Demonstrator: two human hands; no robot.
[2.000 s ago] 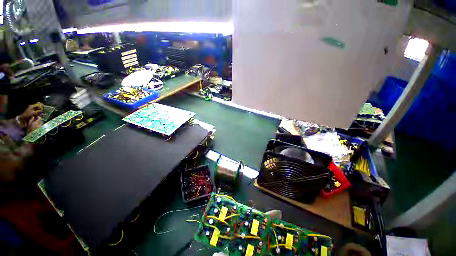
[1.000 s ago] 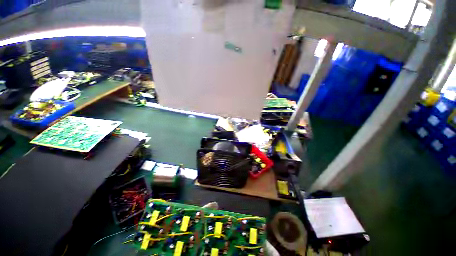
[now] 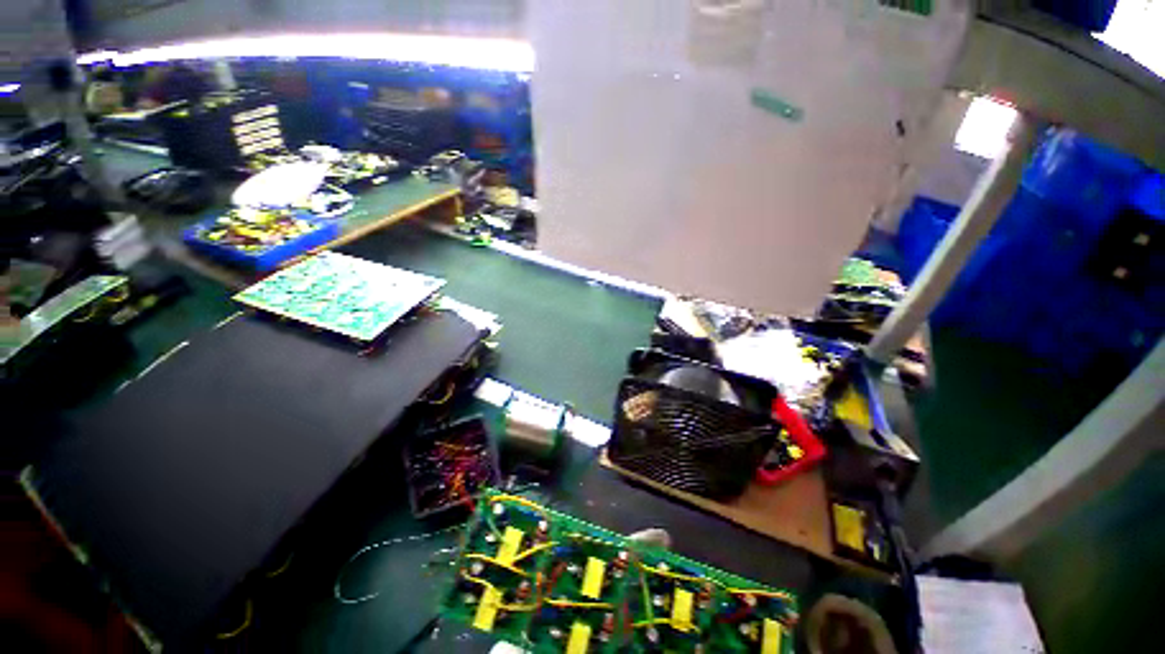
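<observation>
A green PCB panel [image 3: 594, 577], component side up with yellow blocks and red and yellow wires, lies across the bottom centre, its near edge cut off by the picture. A small bit of white glove, apparently my left hand [image 3: 506, 648], shows at its lower left corner. A pale gloved fingertip, apparently my right hand [image 3: 649, 539], shows at its far edge. Both seem to hold the panel; the rest of each hand is hidden or out of the picture.
Black sheet [image 3: 243, 447] covers stacked panels at left; one pale green panel [image 3: 339, 296] lies on it. Wire box [image 3: 451, 466], solder reel [image 3: 534, 422], fume fan [image 3: 690, 428] and red tray [image 3: 795, 441] stand beyond the held panel. Tape roll [image 3: 850, 626] and white paper [image 3: 977, 613] are at lower right.
The view swung right, then partly back left. The panel stays low in front, component side up. The stacked panels, wire box and fan show no movement of their own.
</observation>
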